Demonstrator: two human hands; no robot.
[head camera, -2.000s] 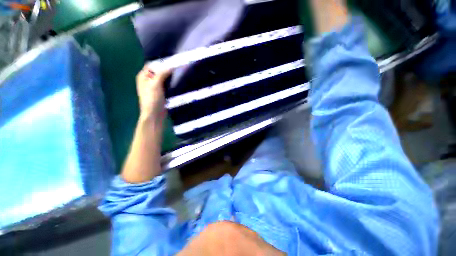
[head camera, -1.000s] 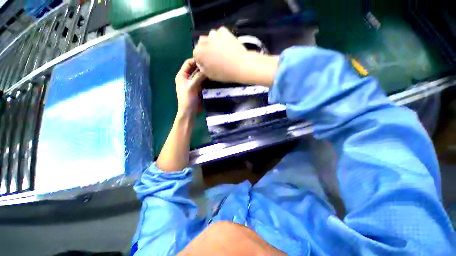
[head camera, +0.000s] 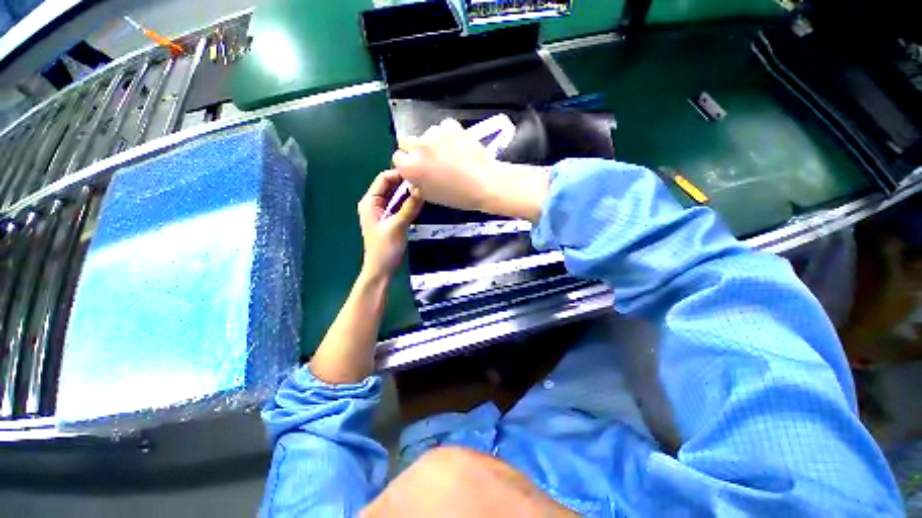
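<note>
A black sheet with white adhesive strips (head camera: 485, 275) lies on the green surface at the bench's front edge. My left hand (head camera: 387, 225) and my right hand (head camera: 445, 167) meet at the sheet's left side, fingertips close together. They pinch a narrow white strip (head camera: 396, 199) between them. A white band (head camera: 492, 132) curves up behind my right hand. My right hand and sleeve cover part of the sheet.
A bubble-wrapped blue piece (head camera: 162, 283) stands at left by the roller conveyor (head camera: 96, 121). A yellow cutter (head camera: 690, 188) and a small metal piece (head camera: 712, 106) lie on the green surface (head camera: 647, 121) at right. A black open box (head camera: 412, 24) stands at the back; dark panels (head camera: 829, 101) are at far right.
My right hand has come from the sheet's far right to meet my left at its left side. The lifted, pale part of the sheet has gone down. The view has shifted.
</note>
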